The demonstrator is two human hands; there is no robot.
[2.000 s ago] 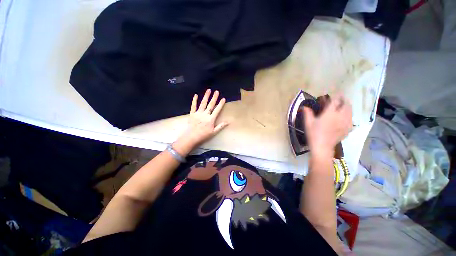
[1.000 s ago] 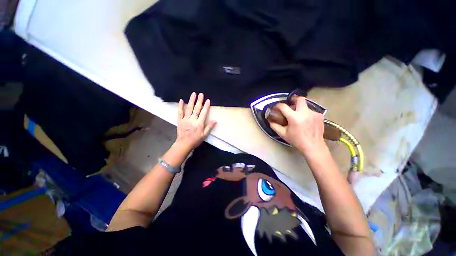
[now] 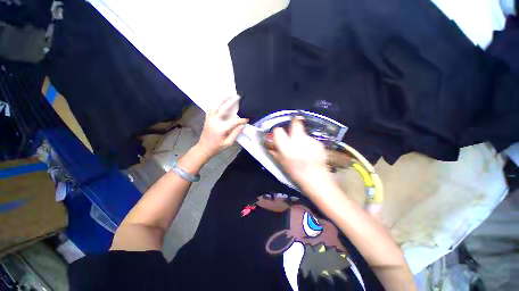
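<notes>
A black garment (image 3: 353, 74) lies over much of the padded table (image 3: 188, 40), with a tiny pale label (image 3: 324, 104) near its lower edge. My right hand (image 3: 299, 150) is closed around the handle of the steam iron (image 3: 318, 126), which sits on the garment's lower edge, tip to the left; the hand is blurred. Yellow steam hoses (image 3: 364, 174) leave the iron's back. My left hand (image 3: 221, 126) is at the garment's lower left corner, by the table's front edge, fingers bent and blurred; whether it pinches the cloth is unclear.
Dark clothing (image 3: 108, 74) hangs at the left beside the table. A cardboard box (image 3: 31, 199) and blue material (image 3: 94, 193) are at the lower left. Pale bundles (image 3: 455, 275) lie beyond the table at the lower right.
The view has swung left. The iron has moved left along the garment's lower edge, close to my left hand. My left hand's fingers, flat and spread before, are now bent.
</notes>
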